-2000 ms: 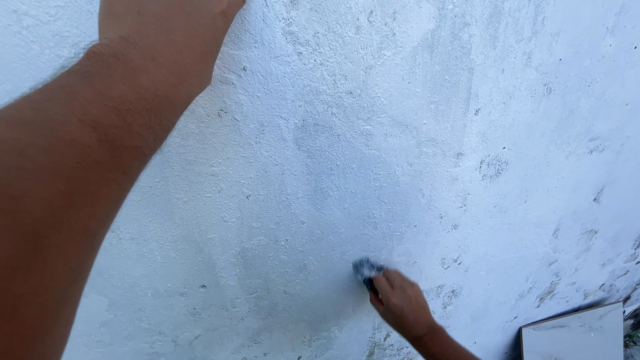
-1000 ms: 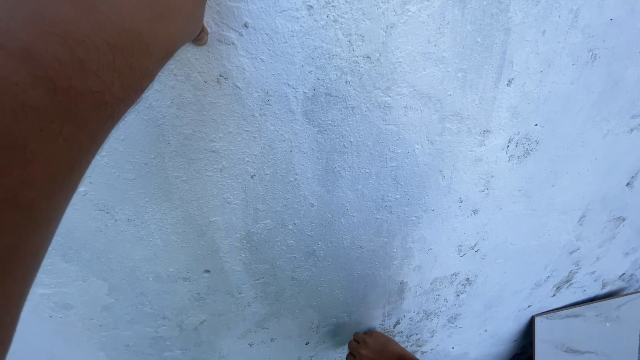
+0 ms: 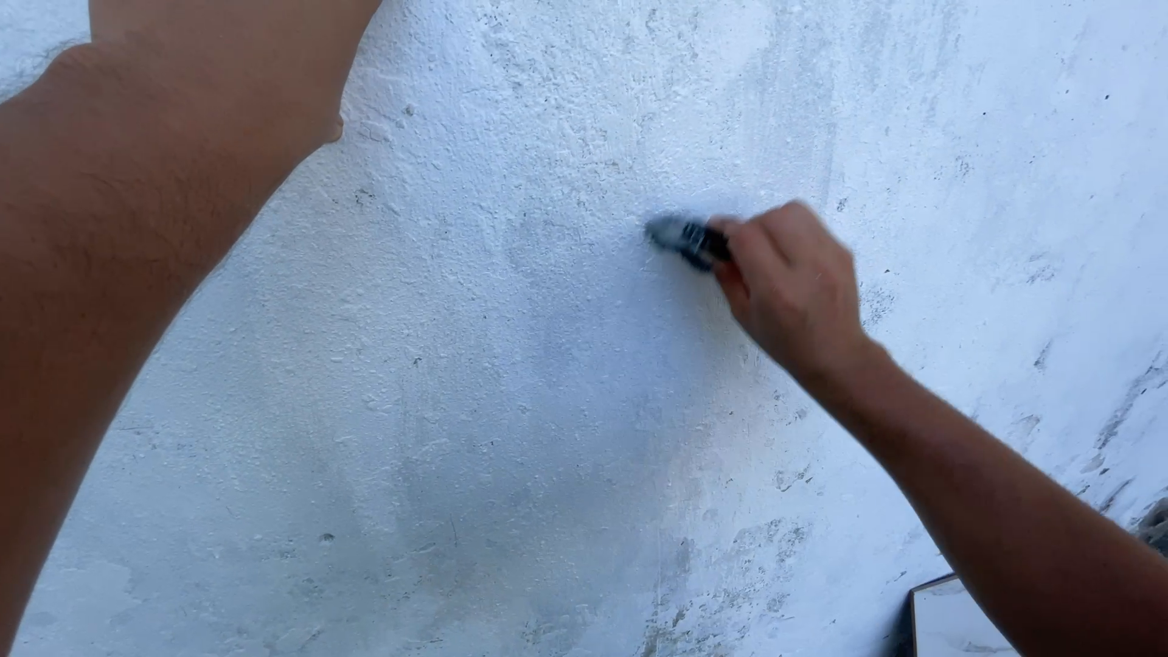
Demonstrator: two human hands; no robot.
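A white painted wall point(image 3: 511, 365) with a rough, stained surface fills most of the view. My right hand point(image 3: 789, 283), right of centre, grips a small dark tool point(image 3: 684, 239) with a greyish head held against or very near the wall; blur hides its exact kind, perhaps a brush or scraper. My left hand point(image 3: 246, 55) reaches up at the upper left, close to the wall, its fingers cut off by the top edge. Whether it holds anything cannot be seen.
A white, marble-patterned tile or panel point(image 3: 954, 620) with a dark edge leans at the lower right, partly behind my right forearm. Dark scuffs and worn patches mark the wall at the lower middle and right. A dark, rough object lies at the right edge.
My right hand has moved up the wall from the bottom edge, and the tool in it shows clearly again. My left arm stays raised at the upper left.
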